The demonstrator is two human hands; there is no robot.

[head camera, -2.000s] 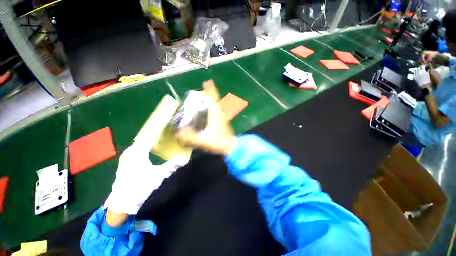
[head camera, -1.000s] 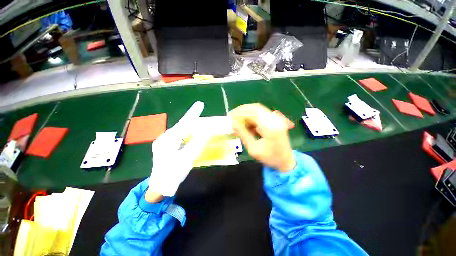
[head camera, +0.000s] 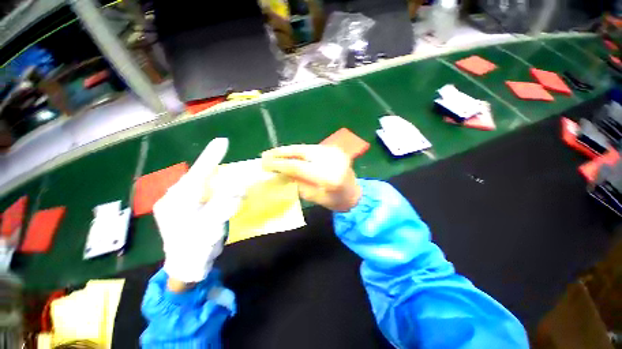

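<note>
My left hand, in a white glove, holds a yellow backing sheet with a white upper edge. The sheet hangs below my hands over the border of belt and black mat. My bare right hand is at the sheet's upper right, its fingertips closed at the white edge; whatever thin piece they pinch is too blurred to tell. No unit shows in my hands. One white unit lies on the belt to the right, and another unit lies to the left.
The green belt carries foam pads and a further unit. Spare sheets lie at lower left. Units and red pads stand at the right edge, with a cardboard box at lower right. Clear plastic bags lie beyond the belt.
The view has swung left, then back right. Both hands have stayed together at the sheet. A unit that showed behind the sheet a second ago no longer shows there.
</note>
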